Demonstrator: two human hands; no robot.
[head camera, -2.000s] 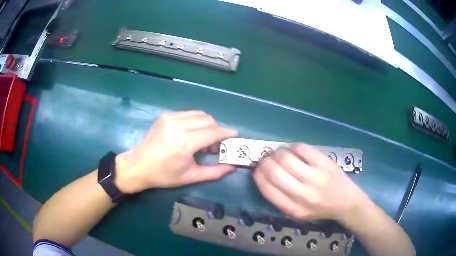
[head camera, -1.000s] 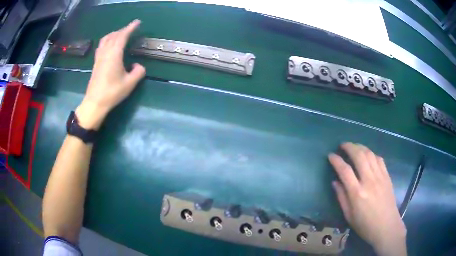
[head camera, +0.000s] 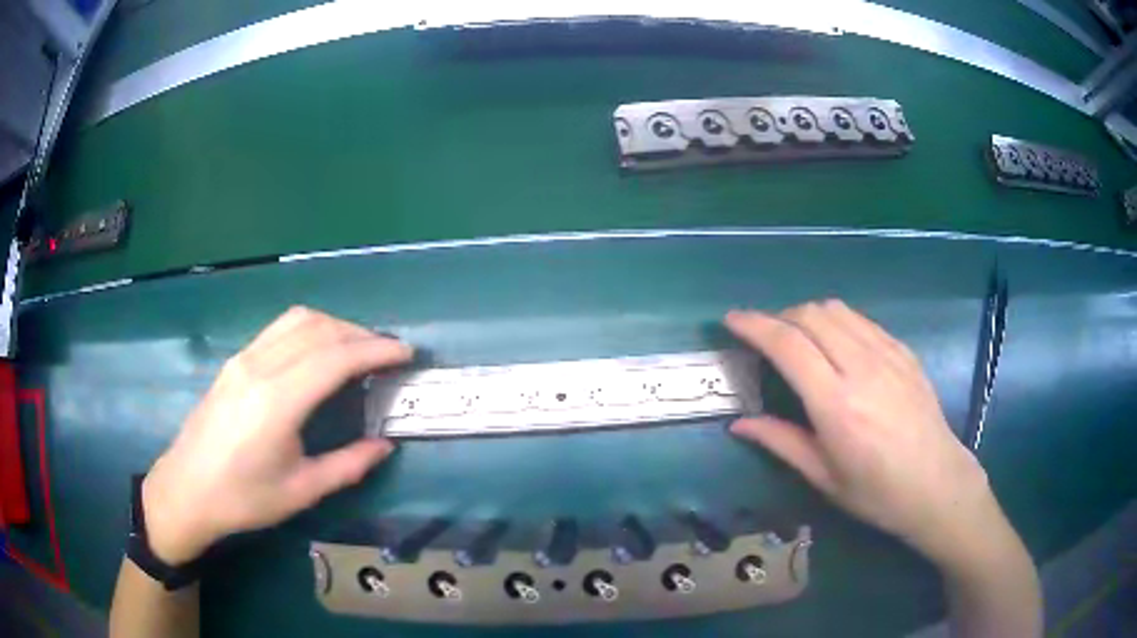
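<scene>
A pale-grey bar, with raised lengthwise edges and six small marks, lies across the middle of the green mat. My left hand holds its left end between thumb and index finger. My right hand is around its right end with fingers apart; the index fingertip is above the top edge, with the thumb near the lower edge. A deep brownish-grey part with six dark holes, angled silver pins and dark ribs behind lies at the near edge.
On the green surface beyond lie a six-hole bar, another bar at far right and a dark strip with a red light at far left. Tweezers lie right of my right hand. A red bin is at the left edge.
The pale-grey bar is now on the near mat instead of the back surface. Both hands have come to its ends. The view has turned; the six-hole bar appeared at the back by one second ago.
</scene>
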